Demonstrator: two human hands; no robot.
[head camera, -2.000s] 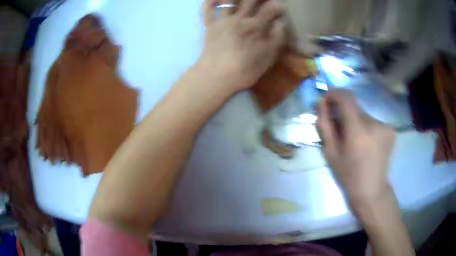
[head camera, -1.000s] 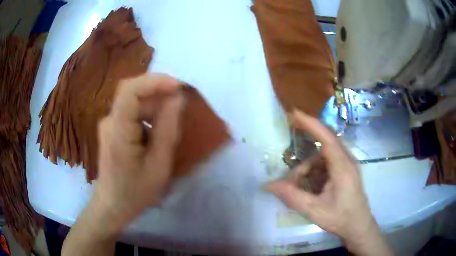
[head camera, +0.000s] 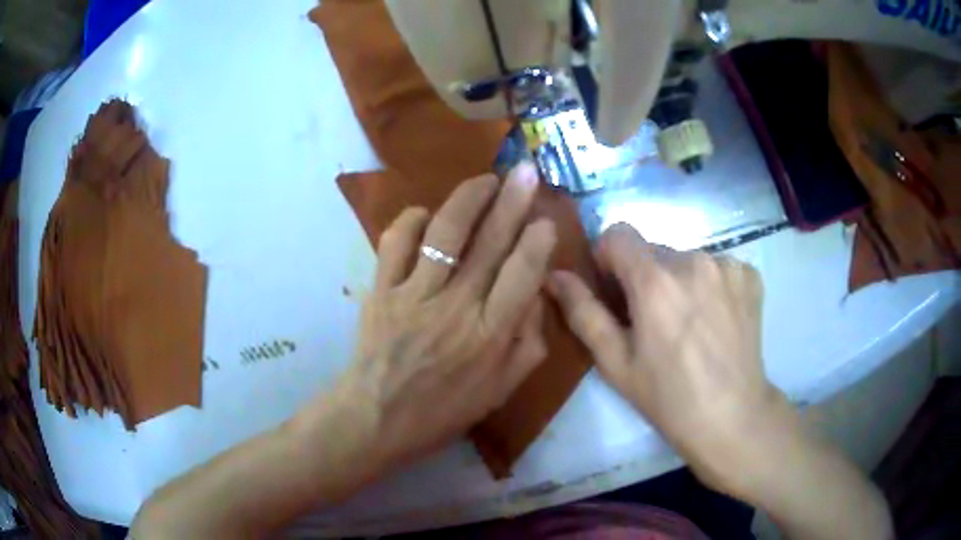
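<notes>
A rust-brown leather panel (head camera: 527, 417) lies flat on the white table in front of the needle. My left hand (head camera: 453, 306), with a ring, presses on it with spread fingers, fingertips just before the presser foot. My right hand (head camera: 674, 327) is at the panel's right edge, thumb and index finger on that edge; whether it pinches the leather is hard to tell. The sewn chain of panels (head camera: 390, 105) runs from the foot towards the upper left. The needle plate (head camera: 595, 153) shows beside the foot, with a small yellow piece (head camera: 532, 137) at it.
A fanned stack of brown panels (head camera: 158, 306) lies on the left. The cream sewing machine head (head camera: 632, 63) is above the needle, with a ridged knob (head camera: 685, 142). A dark pouch (head camera: 796, 137) and loose brown leather with reddish-handled snips (head camera: 917, 179) lie right. More panels hang at the left edge.
My left hand has brought a panel from the left to the needle area and laid it down. My right hand has moved onto its edge. The view has shifted, showing more machine.
</notes>
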